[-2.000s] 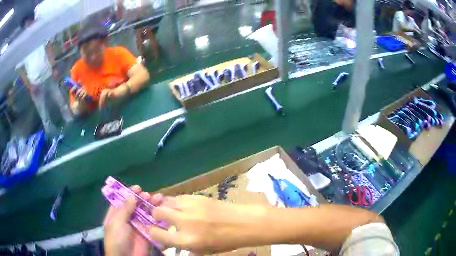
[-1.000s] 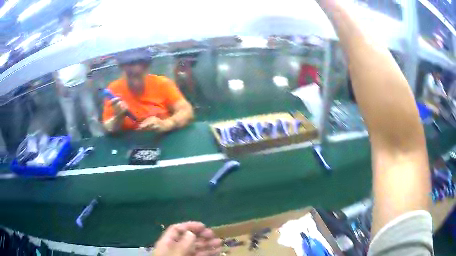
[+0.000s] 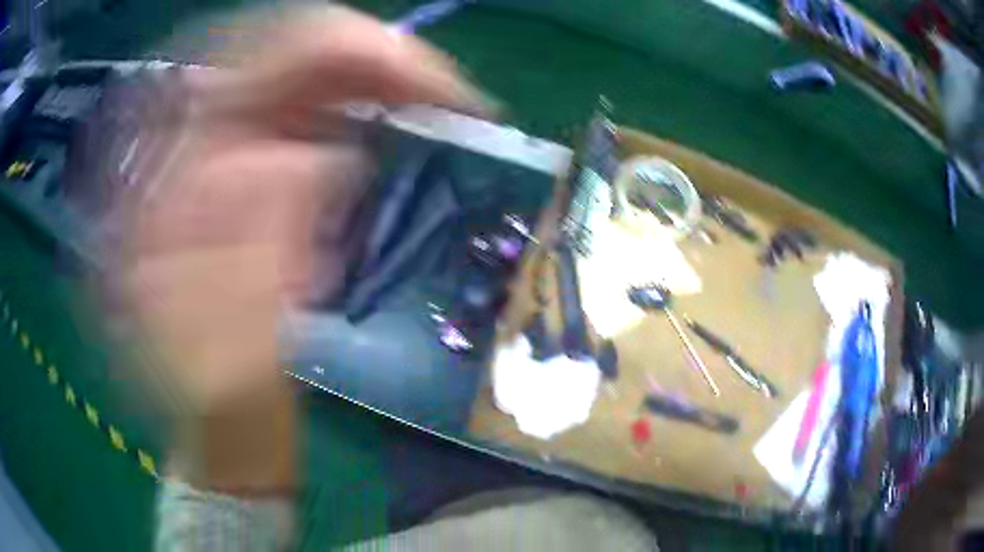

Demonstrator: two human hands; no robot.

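Observation:
My left hand is large and strongly blurred at the left, over the bench beside dark long shells; I cannot tell whether it holds anything. A blurred brown shape at the bottom right corner may be my right hand or arm, cut off by the edge. The shallow cardboard box holds a blue screwdriver and a pink rod on white sheets. A dark strip, a slim dark tool and a thin pale stick lie mid-box.
A pale tape roll lies at the box's far left, near white sheets. Red bits lie near its front. Mixed wires and tools are to the right. A handle lies on the green surface beyond.
The view has swung down and left. My left hand has moved from in front of the box to the left side. The pink shell seen two seconds ago is no longer identifiable.

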